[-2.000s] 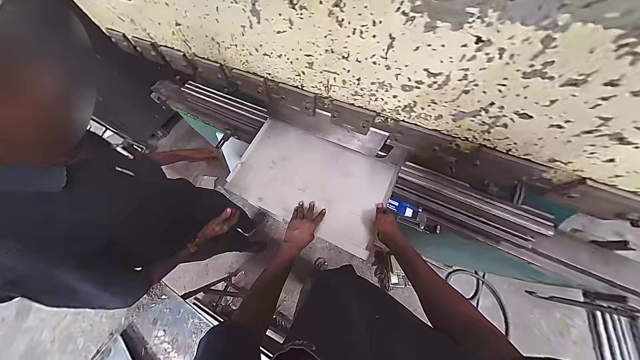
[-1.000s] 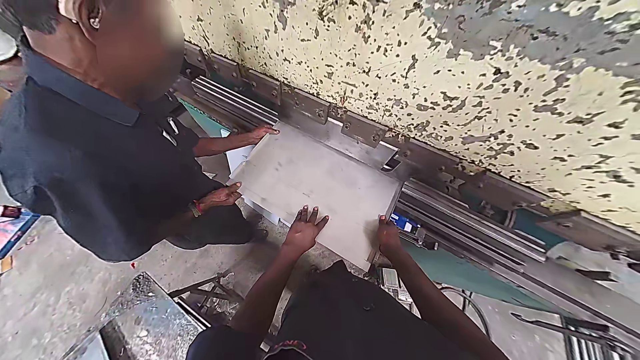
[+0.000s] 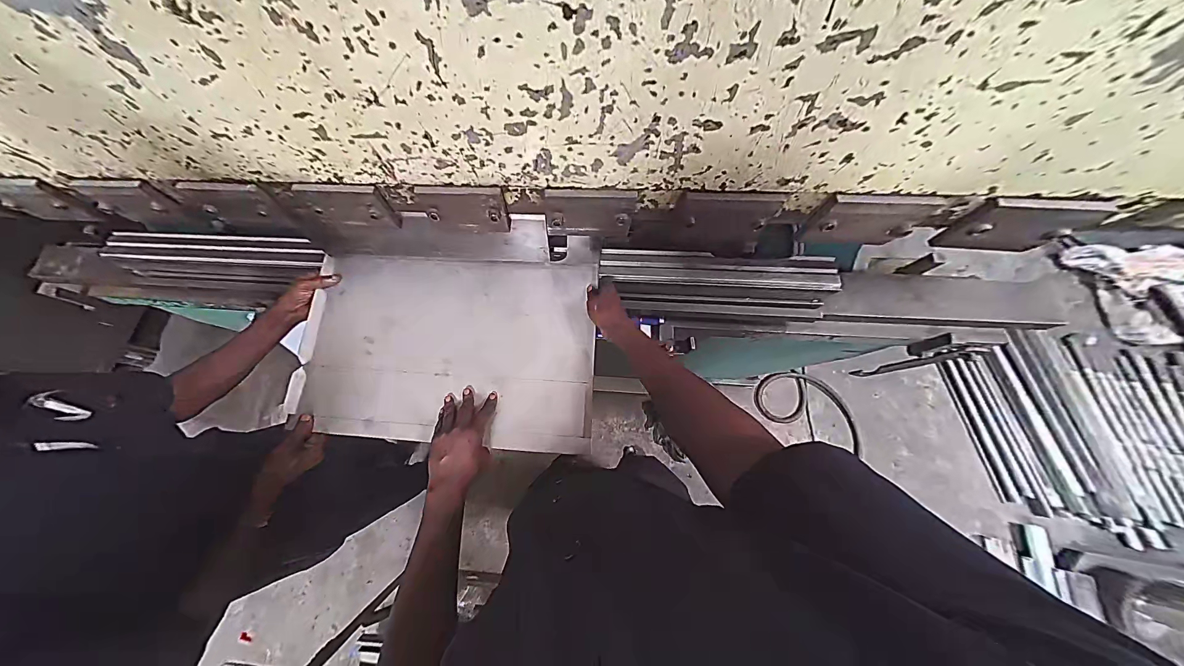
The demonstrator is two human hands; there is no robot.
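Observation:
A flat sheet metal panel (image 3: 444,342) with a bent-up left edge lies across the bed of what looks like a press brake, its far edge at the tooling. My left hand (image 3: 461,449) rests on the near part of the panel, fingers spread on its surface. At the panel's right edge, near the far corner, my right hand (image 3: 606,310) grips the rim. A co-worker's hands (image 3: 305,298) touch the left edge, one near the far corner and one near the close corner.
Clamped upper tooling segments (image 3: 592,211) run below the chipped yellow machine beam (image 3: 592,102). Long steel dies (image 3: 721,273) lie on both sides of the panel. Metal bars (image 3: 1064,425) are stacked at right, near a cable (image 3: 807,379) on the floor. The co-worker (image 3: 102,518) stands at left.
The co-worker's hands have come onto the panel's left edge since the oldest frame. My right hand has shifted along the right edge toward the machine. The view has turned.

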